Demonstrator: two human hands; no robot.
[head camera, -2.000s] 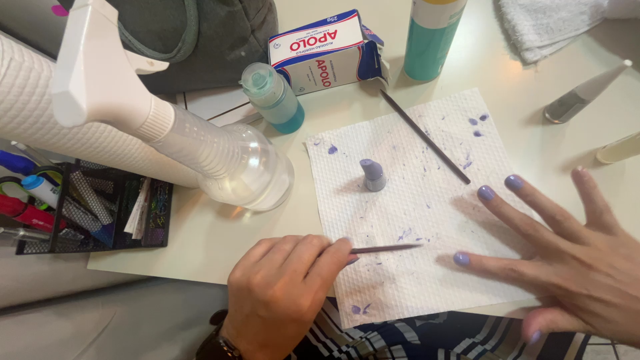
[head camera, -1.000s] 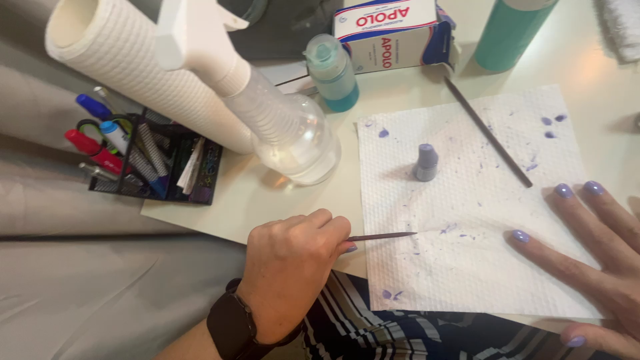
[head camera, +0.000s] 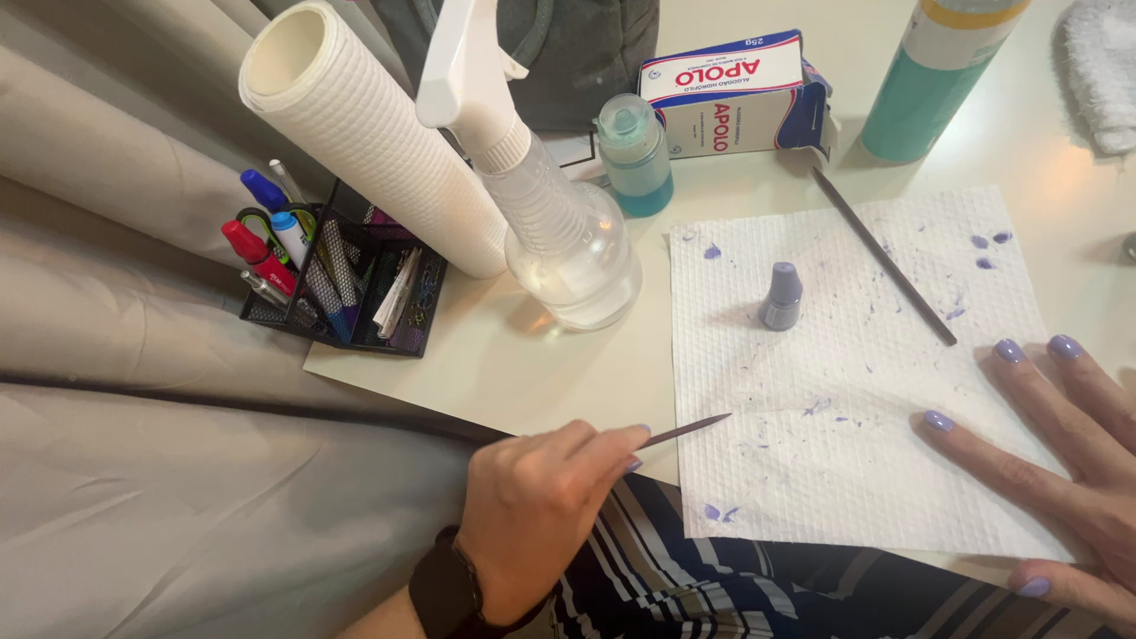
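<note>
My left hand (head camera: 546, 510), with a dark watch on its wrist, holds a thin dark stick (head camera: 688, 429). The pointed tip is over the left part of a white paper towel (head camera: 799, 479) marked with purple polish smears. My right hand (head camera: 1056, 461) is spread palm down at the towel's right side, its fingers apart and holding nothing. Nails on both hands are painted lilac. A small lilac nail polish bottle (head camera: 782, 296) stands upright and capped on the towel. A second dark stick (head camera: 885, 256) lies slanted from beside the cotton box onto the towel.
Behind stand a clear spray bottle (head camera: 577, 257), a paper towel roll (head camera: 382, 142), a bottle of blue liquid (head camera: 635, 155), an Apolo cotton box (head camera: 721, 80) and a green bottle (head camera: 941, 80). A mesh organizer (head camera: 355, 293) with pens sits left. A white cloth (head camera: 1100, 71) lies far right.
My left hand has drawn back leftward with the stick, whose tip was farther over the towel before. My right hand remains spread at the towel's right. The view has shifted.
</note>
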